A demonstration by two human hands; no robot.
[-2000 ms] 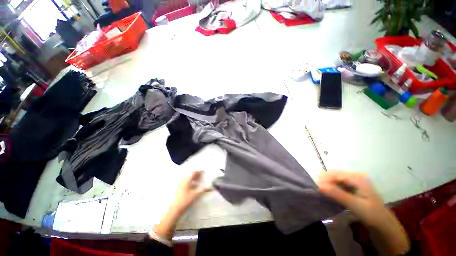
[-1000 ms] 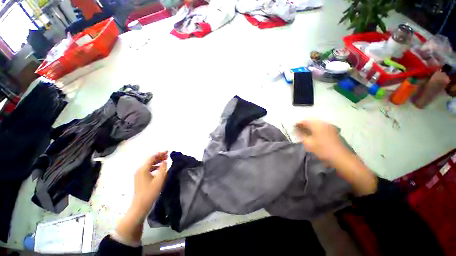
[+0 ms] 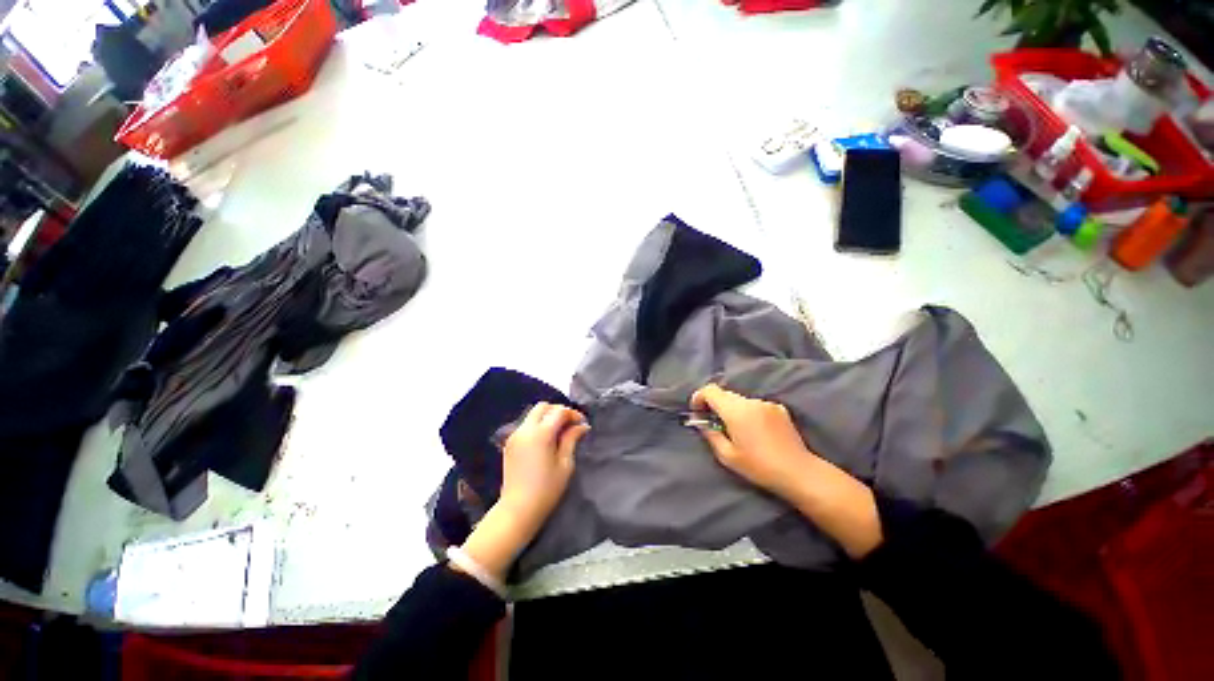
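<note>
A grey polo shirt (image 3: 919, 412) with black parts lies spread before me at the table's front edge, one black sleeve (image 3: 699, 273) pointing away from me. My left hand (image 3: 539, 459) pinches the shirt's fabric near the black part at the left. My right hand (image 3: 748, 432) is on the grey body, with a small metal tip of the thread snips (image 3: 702, 422) showing at its fingertips; the rest is hidden in the hand. A fabric line runs between the two hands.
A crumpled grey-and-black shirt (image 3: 273, 319) and dark garments (image 3: 80, 333) lie at left, near a white paper sheet (image 3: 187, 579). A phone (image 3: 869, 200), green block (image 3: 1008, 216), orange bottle (image 3: 1148, 234) and red basket (image 3: 1025, 64) are at right. An orange-red basket (image 3: 253, 67) stands further off.
The shirt has been turned and spread wider, its grey body now reaching further right. My left hand has moved right onto the fabric, and my right hand has come down and left onto it.
</note>
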